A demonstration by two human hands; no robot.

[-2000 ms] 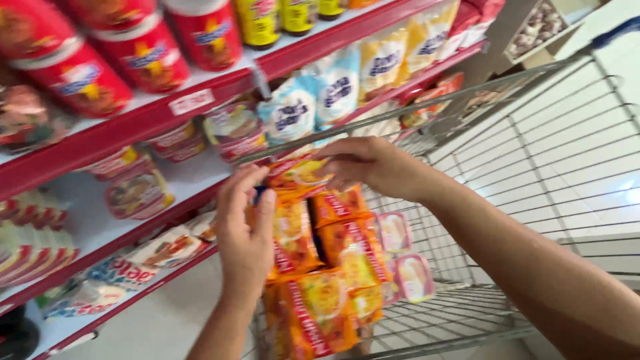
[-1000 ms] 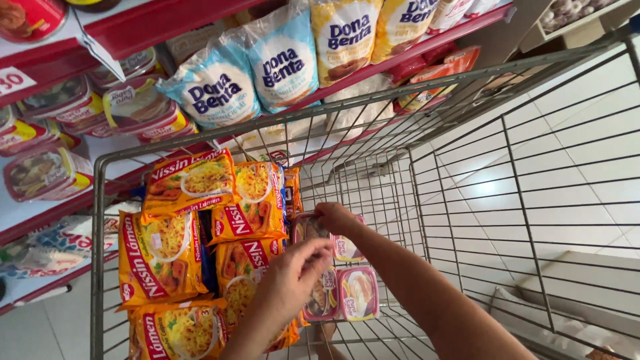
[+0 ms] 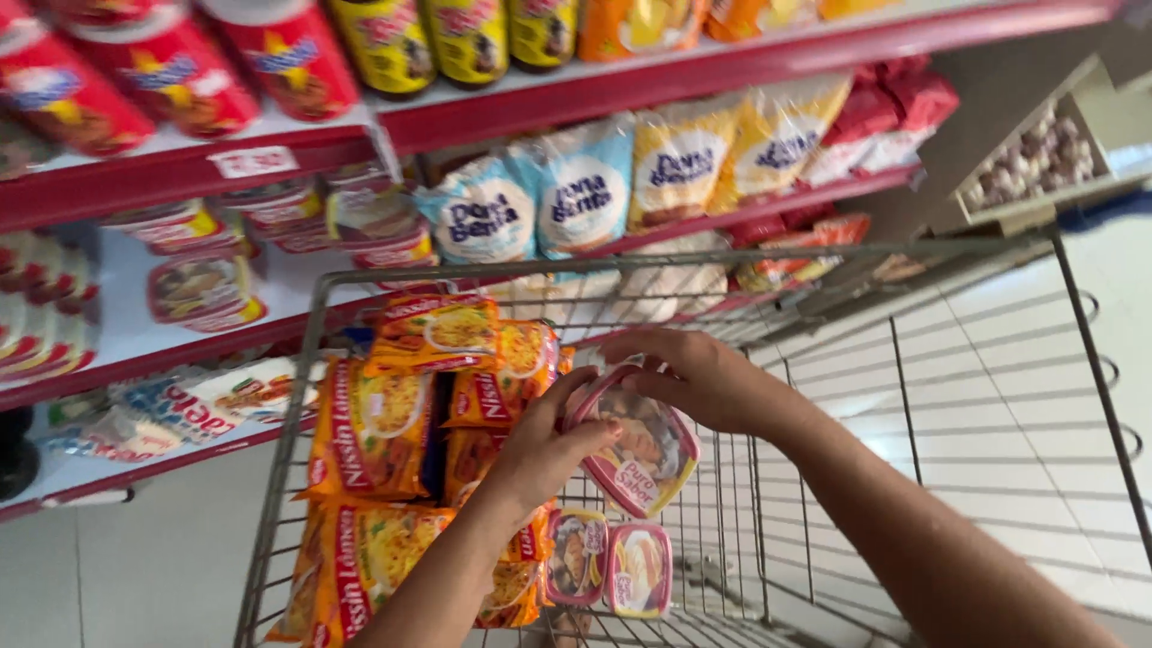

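Both my hands hold one plastic tub of seasoning paste [image 3: 634,441] above the wire shopping cart [image 3: 630,263]. My left hand [image 3: 544,441] grips its left side, thumb on the lid. My right hand [image 3: 702,382] has its fingers at the tub's upper edge. Below, two similar tubs, one with a dark picture [image 3: 576,556] and one with a pale picture [image 3: 639,569], stand side by side in the cart. To their left, orange packets of instant noodles [image 3: 382,427] are stacked, partly hidden by my left forearm.
Beyond the cart, red-edged shelves [image 3: 738,67] hold red cans [image 3: 292,58], yellow bottles [image 3: 463,40], blue-and-white flour bags [image 3: 585,193], yellow bags [image 3: 684,171] and more tubs [image 3: 202,283]. A box of garlic [image 3: 1035,162] is at the upper right. Tiled floor [image 3: 1008,360] shows through the cart's wires.
My hands, apart over the cart a second ago with the right one at the tubs, are now together on a lifted tub. The view has shifted.
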